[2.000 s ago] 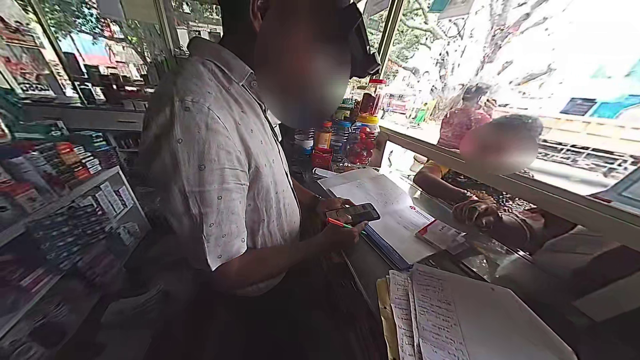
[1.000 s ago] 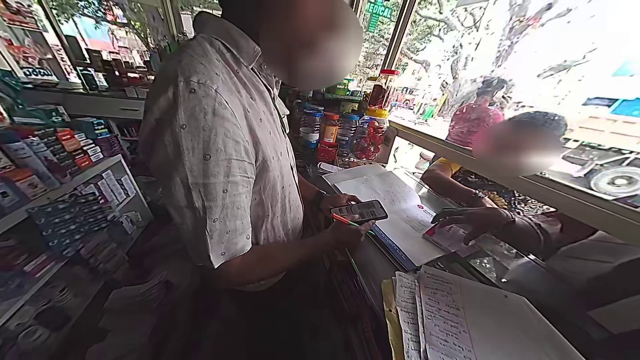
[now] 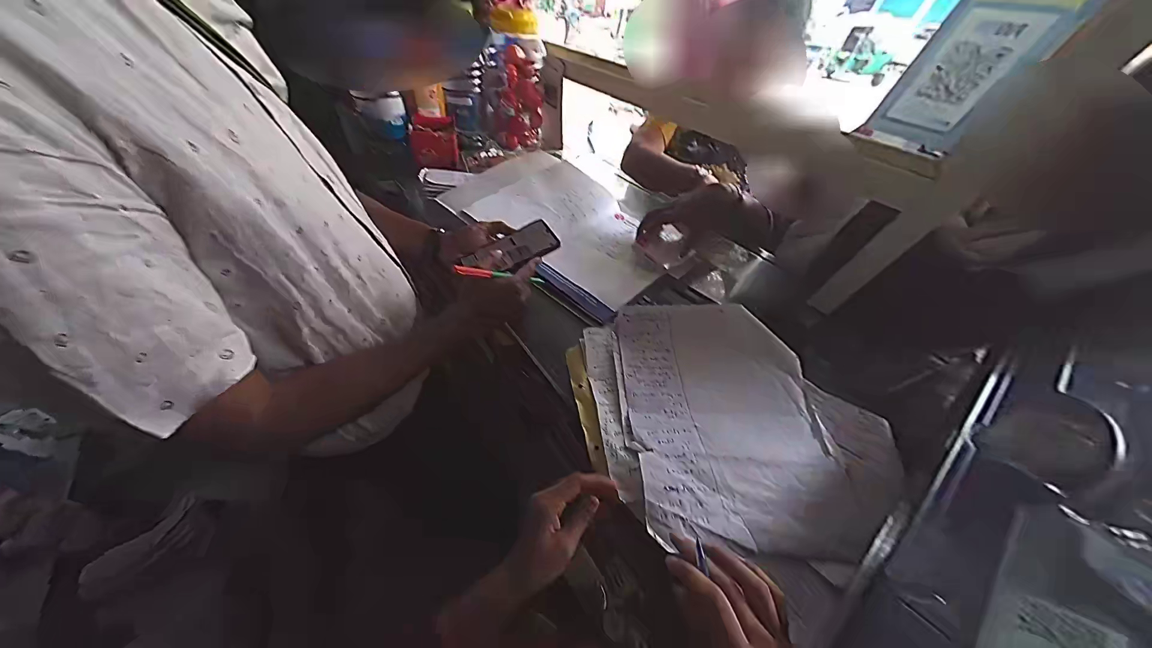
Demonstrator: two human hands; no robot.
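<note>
At the bottom centre is my left hand (image 3: pixel 560 526), its fingers bent and its thumb a little apart, with no object visible in it. It lies by the near left edge of the handwritten sheets (image 3: pixel 693 423). To its right, my right hand (image 3: pixel 731 594) is at the lower edge of those sheets, with a blue pen (image 3: pixel 701 556) between its fingers; much of the pen is hidden. A yellow folder edge (image 3: pixel 587 414) shows under the stack's left side.
A person at the left holds a phone (image 3: pixel 511 247) and an orange-green pen (image 3: pixel 486 272) beside an open book (image 3: pixel 567 216). Across the counter, another person's hand (image 3: pixel 688 216) touches small items. Plastic jars (image 3: pixel 515 90) stand behind; a metal-edged glass surface (image 3: pixel 1044 468) is at the right.
Both my hands now show at the bottom, the right one with a pen; neither earlier frame shows them. The view has turned down and to the right.
</note>
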